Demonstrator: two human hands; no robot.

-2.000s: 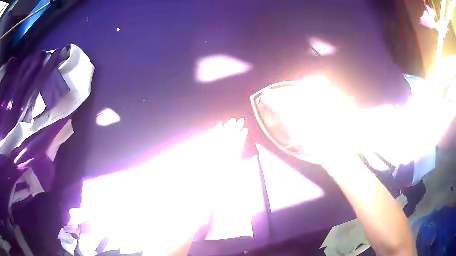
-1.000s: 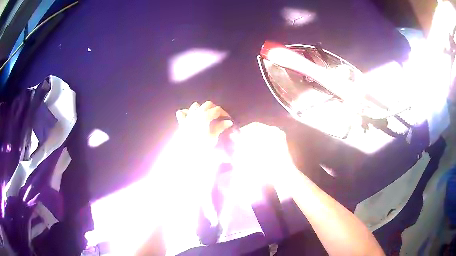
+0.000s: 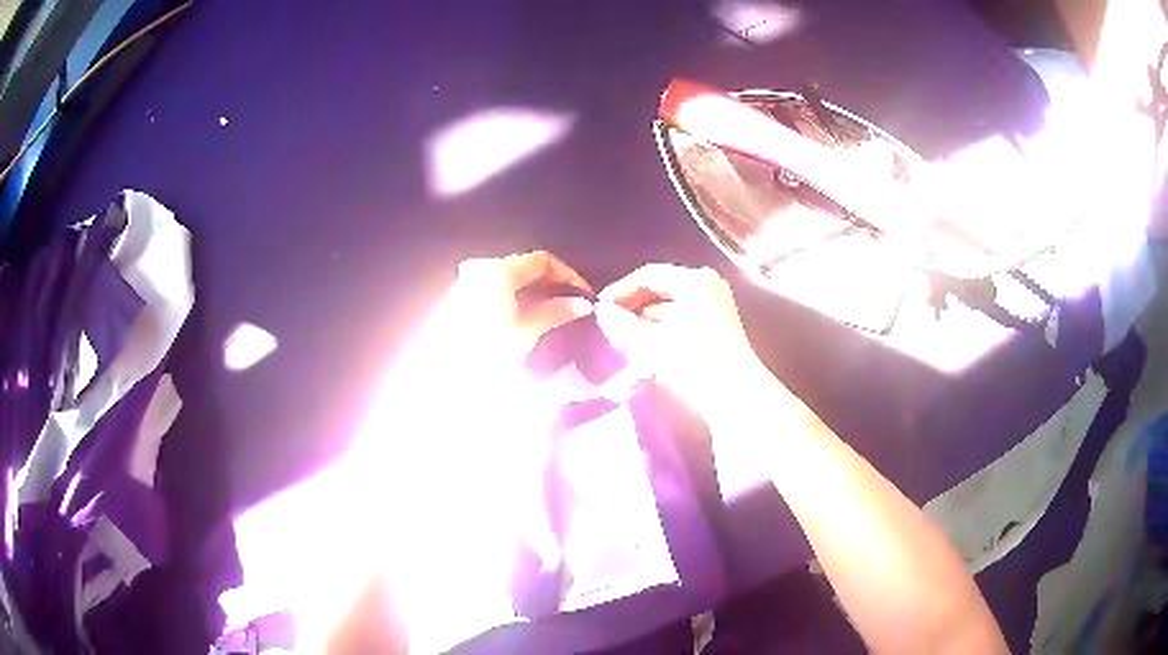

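Observation:
A dark garment piece with pale parts (image 3: 583,352) lies at the near table edge, partly washed out by glare. My left hand (image 3: 525,301) and my right hand (image 3: 673,320) meet at its far end, fingertips close together, pinching its dark edge slightly raised. Much of my left hand and forearm is lost in glare. The steam iron (image 3: 781,166), with a red handle and pale outlined plate, rests on the table to the right, untouched by either hand.
A heap of dark cloth with white bands (image 3: 154,269) is at the left. Sunlight patches fall on the dark purple table cover (image 3: 346,166). Pale and dark cloth (image 3: 1012,499) hangs at the right near edge. A yellowish cord (image 3: 109,58) shows at the far left.
My right hand has let go of the iron, which now stands farther right, and has joined my left hand at the garment piece. The cloth's far edge is now lifted between my fingers.

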